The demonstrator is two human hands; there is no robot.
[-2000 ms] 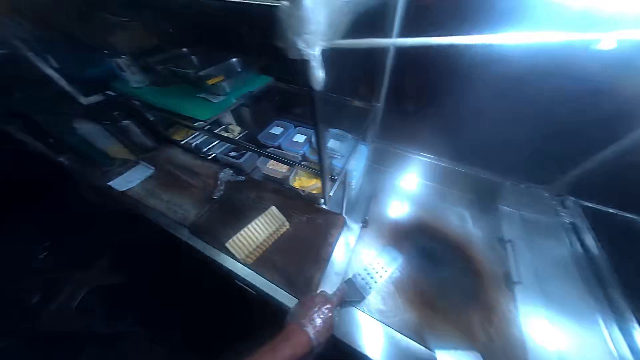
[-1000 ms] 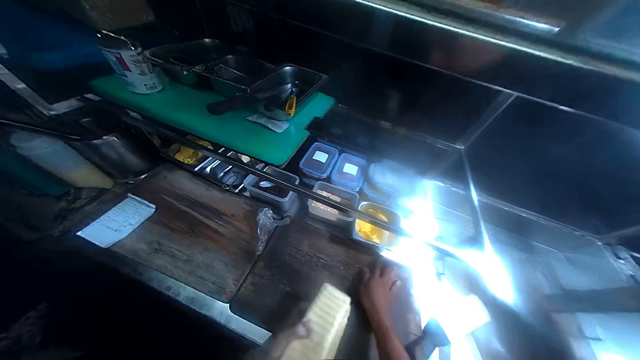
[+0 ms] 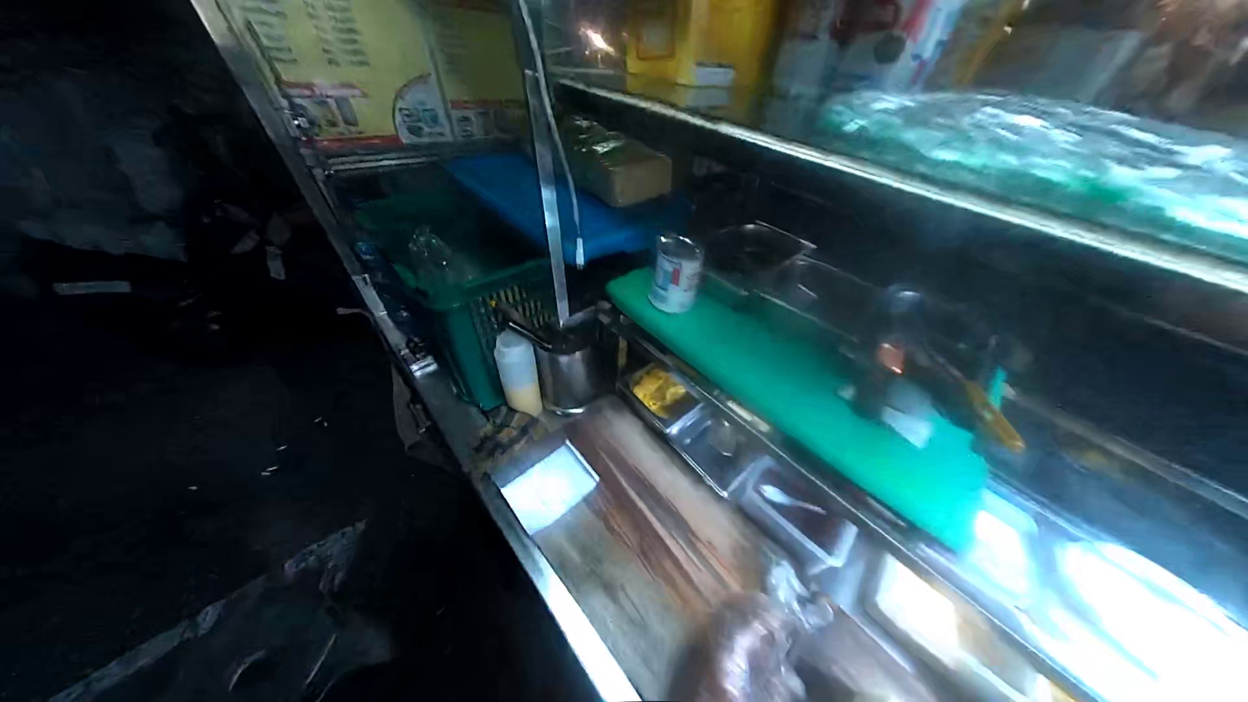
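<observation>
One blurred hand, which I take to be my left hand (image 3: 743, 648), is at the bottom edge over a worn wooden board (image 3: 648, 507). A shiny, clear plastic-like covering shows on it. It is beside a crumpled piece of clear plastic (image 3: 792, 590); whether it touches or grips that plastic, I cannot tell. My right hand is out of view. A white sheet of paper (image 3: 548, 486) lies on the board's far left part. Small metal containers, one with yellow food (image 3: 659, 392), line the board's far side.
A green cutting board (image 3: 809, 390) holds a labelled can (image 3: 676, 275) and a yellow-handled tool (image 3: 994, 417). A squeeze bottle (image 3: 518, 372), a metal pot (image 3: 575, 369) and a green basket (image 3: 468, 331) stand at the left end. A metal counter edge (image 3: 556, 595) runs along the near side.
The view has swung left. The stack of pale slices, held between my hands a second ago, has left view, as has my right hand. The spatula seen earlier in one hand is out of view.
</observation>
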